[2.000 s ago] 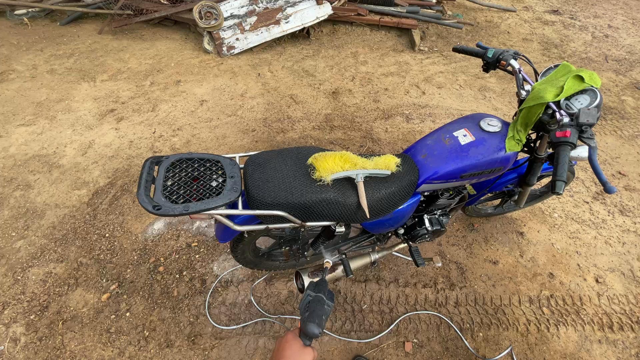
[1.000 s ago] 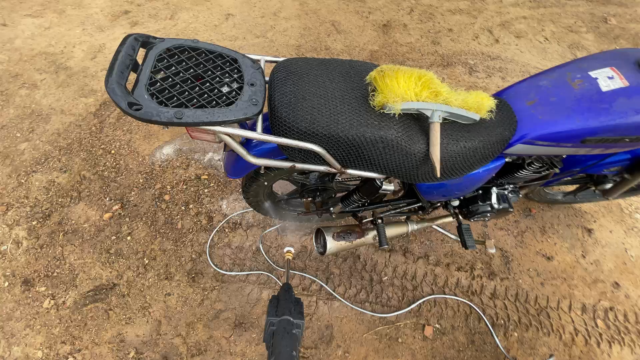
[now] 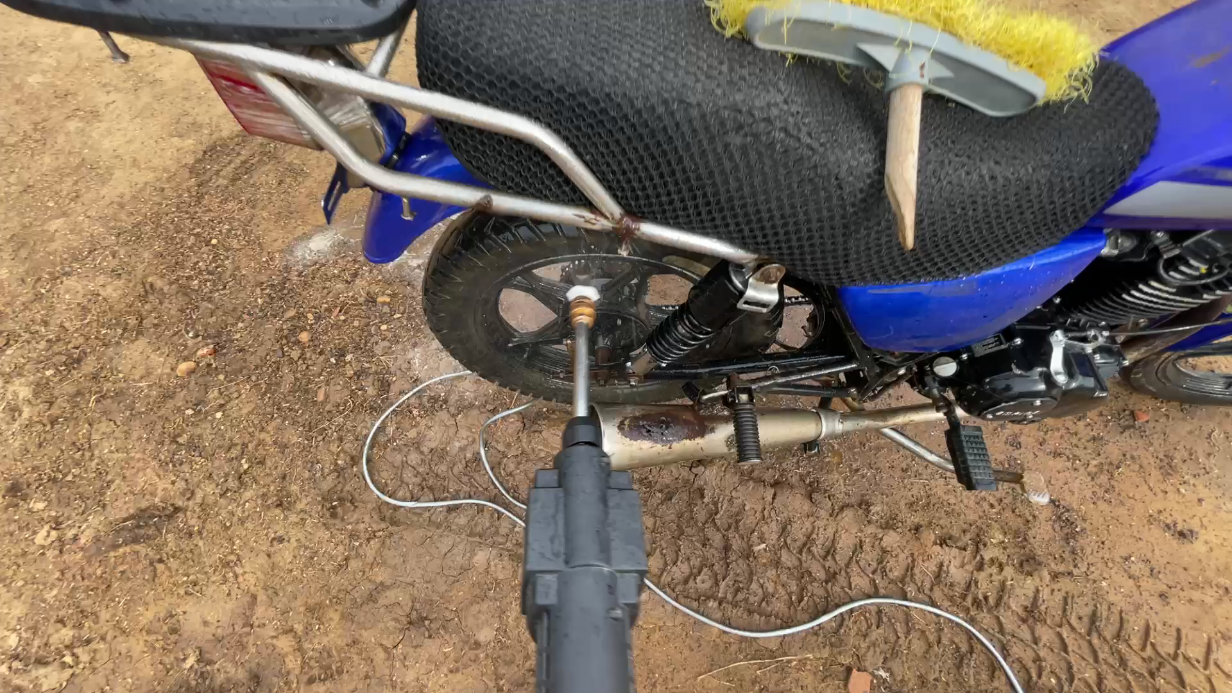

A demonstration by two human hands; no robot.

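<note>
A black pressure washer gun (image 3: 585, 549) reaches up from the bottom edge, its metal lance and brass-coloured nozzle in front of the rear wheel (image 3: 481, 318) of a blue motorcycle. Neither of my hands shows, so the hold on the gun is hidden below the frame. The exhaust silencer (image 3: 703, 433), with a dark brown stain, lies just right of the lance. On the black mesh-covered seat (image 3: 674, 144) rests a brush head (image 3: 895, 58) with yellow bristles, a grey plastic back and a short wooden handle stub. The rear fender and wheel look wet.
The silver tube rear rack (image 3: 404, 183) and red tail light (image 3: 255, 101) jut out at upper left. A thin grey hose (image 3: 828, 616) curves over the damp dirt below the bike. A footpeg (image 3: 746, 428) and a pedal (image 3: 972, 457) stick out on the near side.
The view has come much closer to the rear of the motorcycle. The gun's nozzle, over the ground behind the silencer a second ago, now overlaps the rear wheel. The hand seen two seconds ago is out of view.
</note>
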